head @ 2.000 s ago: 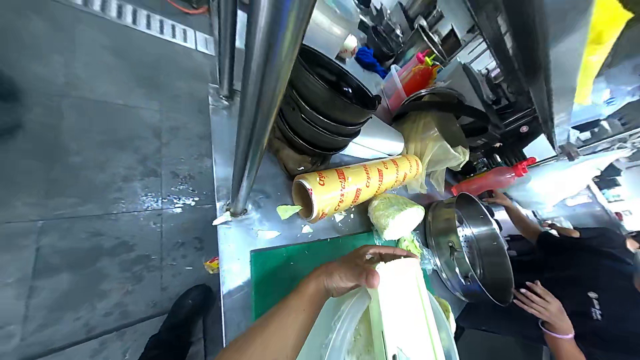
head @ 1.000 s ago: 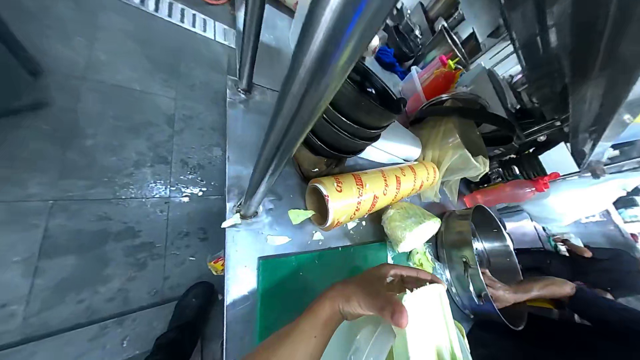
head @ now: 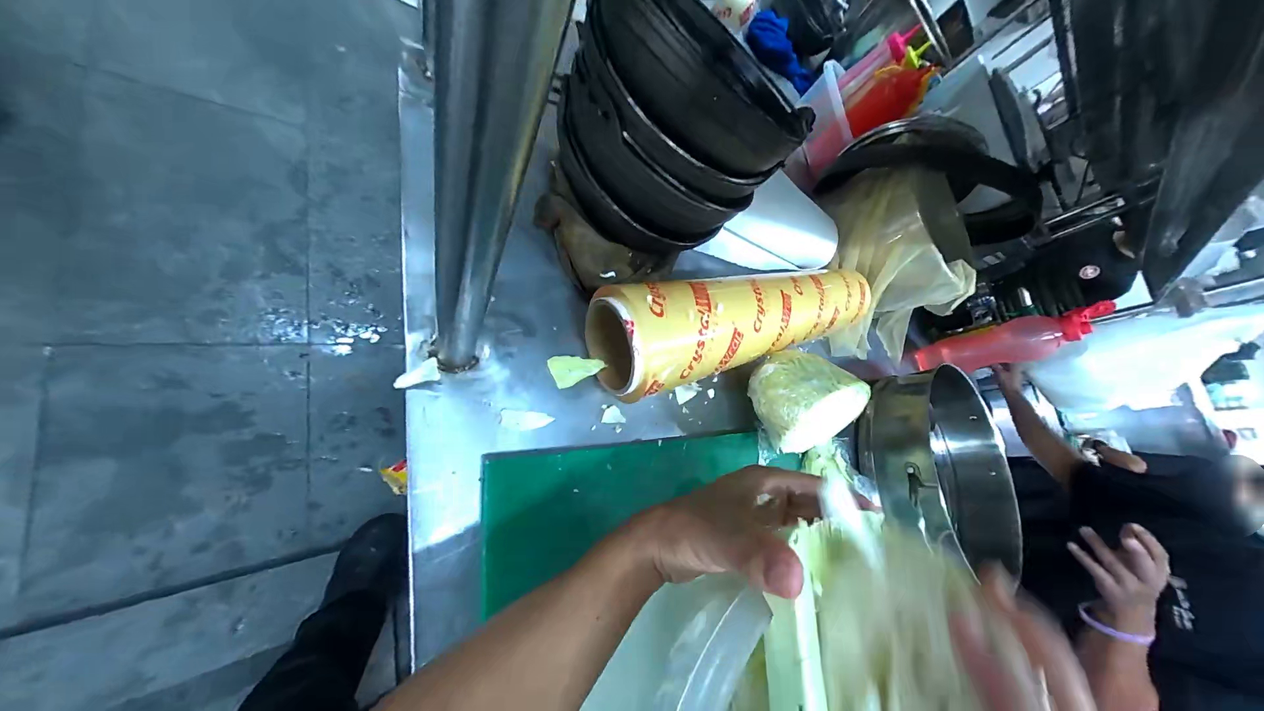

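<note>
My left hand point(head: 726, 528) reaches in from the bottom, with its thumb and fingers around the end of a long pale green piece point(head: 795, 632) over a translucent plastic container point(head: 681, 647). My right hand point(head: 1032, 642) is motion-blurred at lower right, against blurred pale green shreds point(head: 899, 612); its grip is unclear. A green cutting board point(head: 583, 504) lies under my left forearm. Beyond my left fingers sits a film-wrapped cut cabbage point(head: 805, 400). Beside it lies a yellow roll of cling film point(head: 731, 331). A steel pot point(head: 894, 444) is close to the cabbage.
A metal post point(head: 489, 188) stands on the steel table point(head: 444, 553). Black stacked pans point(head: 671, 128), a plastic bag point(head: 894, 247) and a red squeeze bottle point(head: 1017, 341) are farther along. Cabbage scraps point(head: 573, 370) dot the table. A co-worker point(head: 1175, 553) stands at right.
My right hand has come into view with blurred pale shreds. The co-worker's hand, inside the steel pot a second ago, is out of it.
</note>
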